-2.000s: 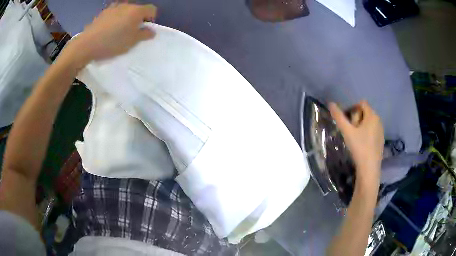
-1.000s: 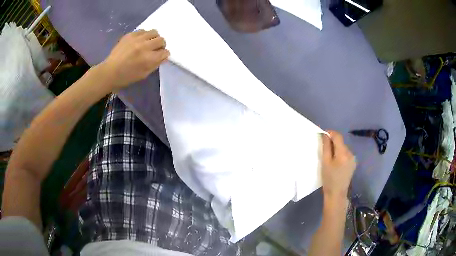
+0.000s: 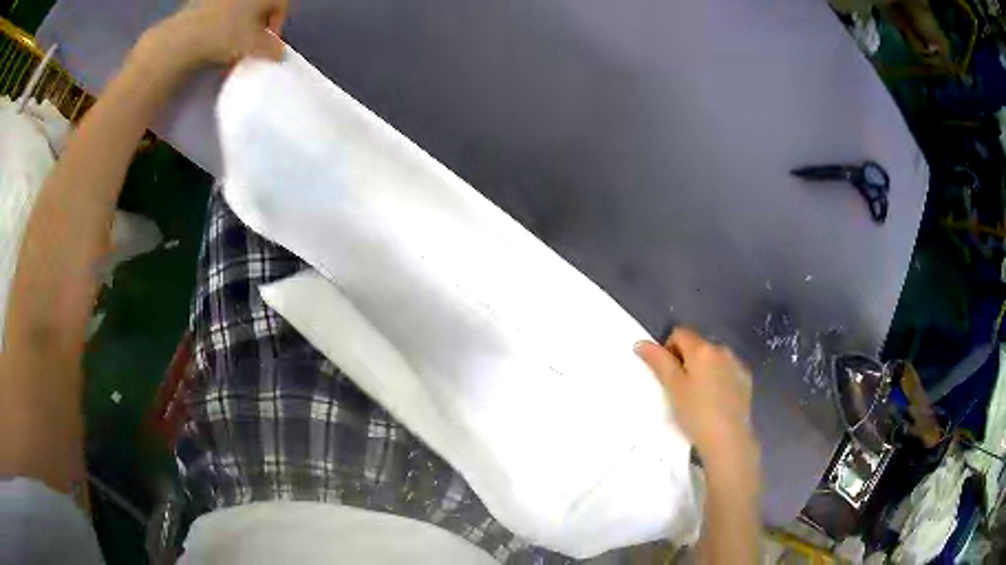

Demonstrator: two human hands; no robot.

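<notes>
A white garment piece [image 3: 441, 276] lies slantwise over the near edge of the grey-blue ironing table, folded double, and part of it hangs over the plaid-covered lap. My left hand [image 3: 226, 33] grips its far left end, cut off a little by the top edge. My right hand [image 3: 706, 386] pinches its upper edge at the right, thumb on the cloth. The steam iron [image 3: 866, 400] stands at the table's right edge, away from both hands.
Black scissors [image 3: 855, 180] lie on the right of the ironing table [image 3: 662, 144]. Pale thread scraps lie near the iron. More white pieces [image 3: 28, 166] hang at the far left beside yellow wire bars [image 3: 17, 50]. A metal iron rest [image 3: 858, 469] is below the iron.
My right hand has let go of the iron, now parked at the right, and taken the cloth. The cloth has been turned over and its edge drawn straight between both hands. The view has shifted.
</notes>
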